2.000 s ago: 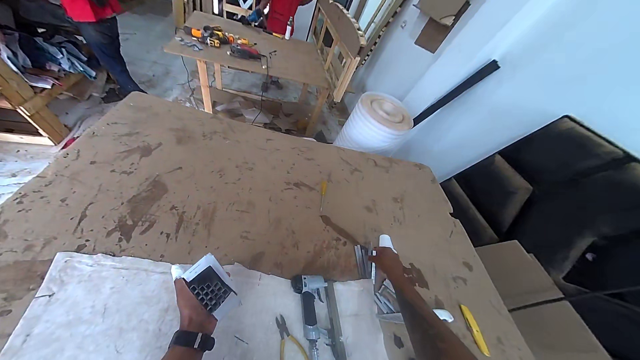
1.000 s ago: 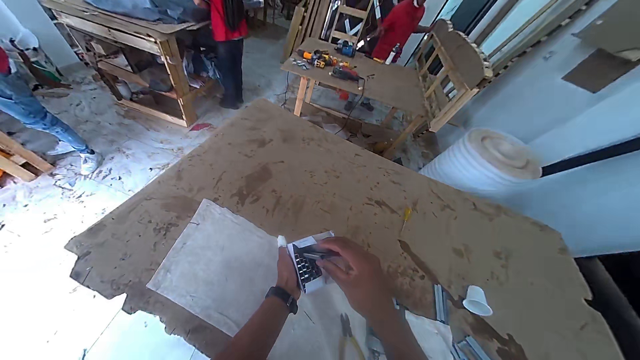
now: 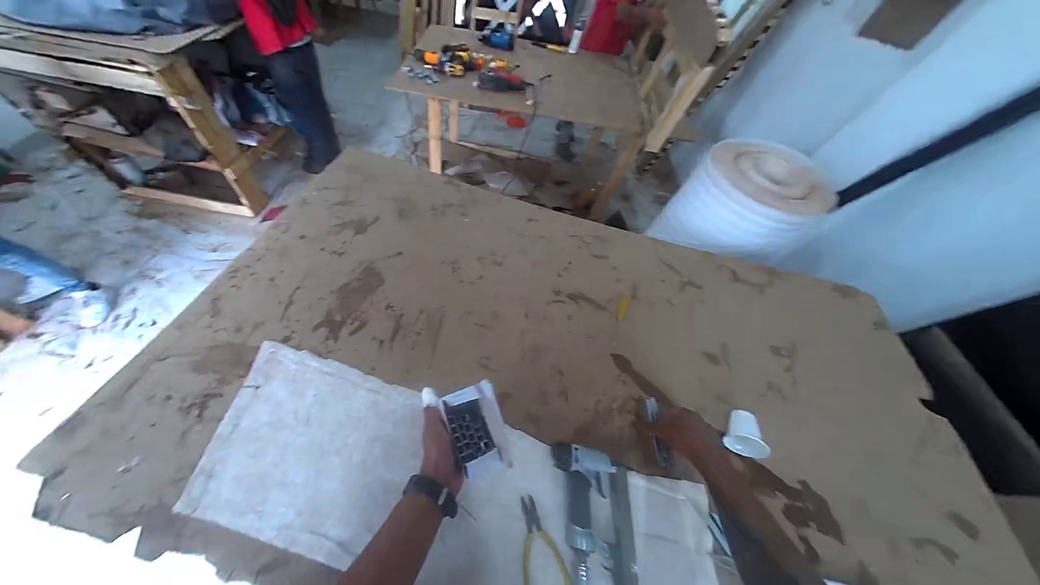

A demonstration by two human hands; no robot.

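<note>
My left hand [image 3: 443,447], with a white wrapping on the thumb tip and a dark watch at the wrist, holds an open white box [image 3: 471,431] tilted over the white cloth [image 3: 325,447]. Dark metal pieces in rows fill the box. At the right, my right hand [image 3: 678,435] has its fingers on a thin metal strip [image 3: 652,414] at the tabletop; whether it grips the strip is blurred. Between the hands lie a pneumatic stapler [image 3: 578,487], a grey metal bar [image 3: 621,520] and yellow-handled pliers [image 3: 536,532]. A white plastic cup [image 3: 745,435] lies tipped beside my right forearm.
The worktable [image 3: 487,268] is brown and stained, with a small yellow-handled tool [image 3: 623,308] on it. Beyond stand a table [image 3: 569,89] with power tools, a white foam roll [image 3: 743,199] and a wooden workbench [image 3: 195,114]. Co-workers are at the far side and left.
One second ago my right hand was over the box in my left hand; now it is off to the right at the metal strips. The view has swung between frames.
</note>
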